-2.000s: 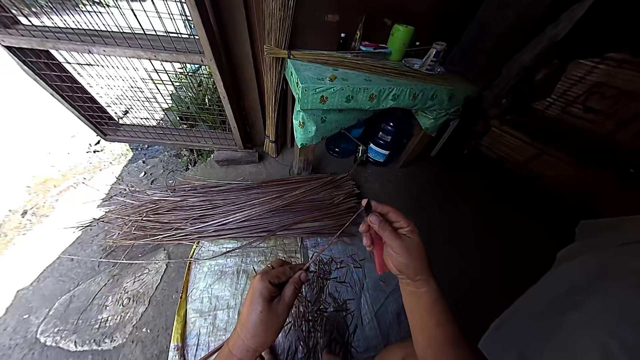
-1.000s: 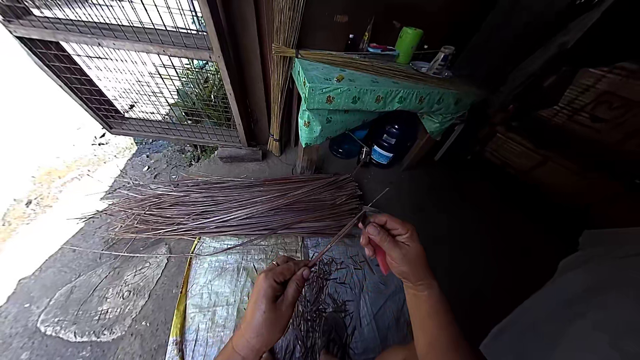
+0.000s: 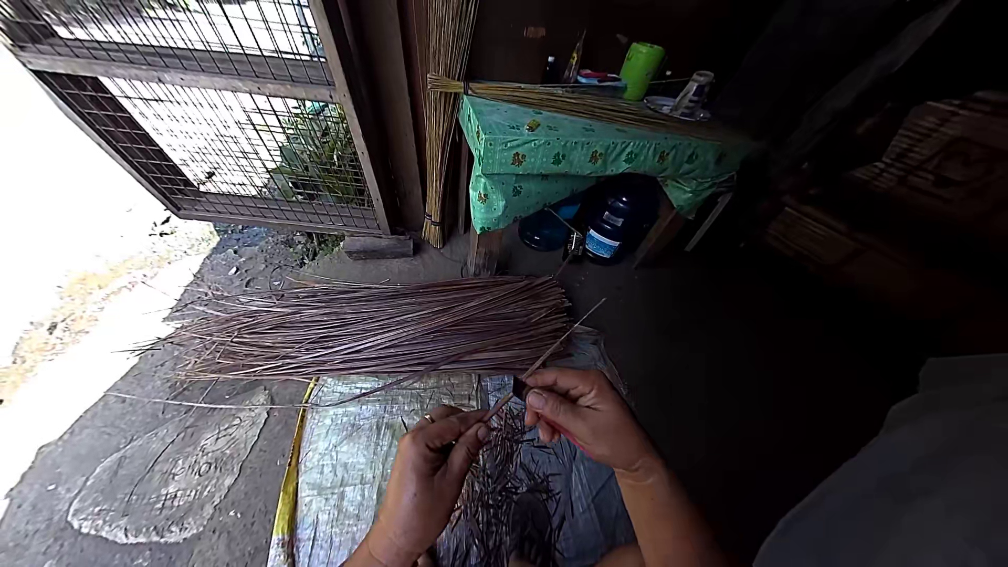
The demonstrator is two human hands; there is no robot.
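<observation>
My left hand (image 3: 429, 480), wearing a ring, pinches a thin brown palm-leaf rib or similar strip (image 3: 563, 339) that slants up to the right. Close beside it, my right hand (image 3: 591, 417) is closed on a small knife (image 3: 520, 387) with a dark part at the strip and a red handle mostly hidden by the palm. A long loose strip trails left from near my hands. Beyond them lies a large pile of purplish-brown strips (image 3: 394, 327). Dark short trimmings (image 3: 504, 488) are heaped beneath my hands on a plastic sheet (image 3: 354, 465).
A table with a green cloth (image 3: 583, 153) bears a bundle of thin sticks (image 3: 551, 102), a green cylinder (image 3: 642, 71) and a glass (image 3: 693, 94). Blue water jugs (image 3: 614, 224) stand below. A mesh gate (image 3: 236, 142) is at left, beside an upright stick bundle (image 3: 445, 134).
My right hand has moved down and left, closer to my left hand, along the strip. More of the strip now sticks out beyond the knife than two seconds ago.
</observation>
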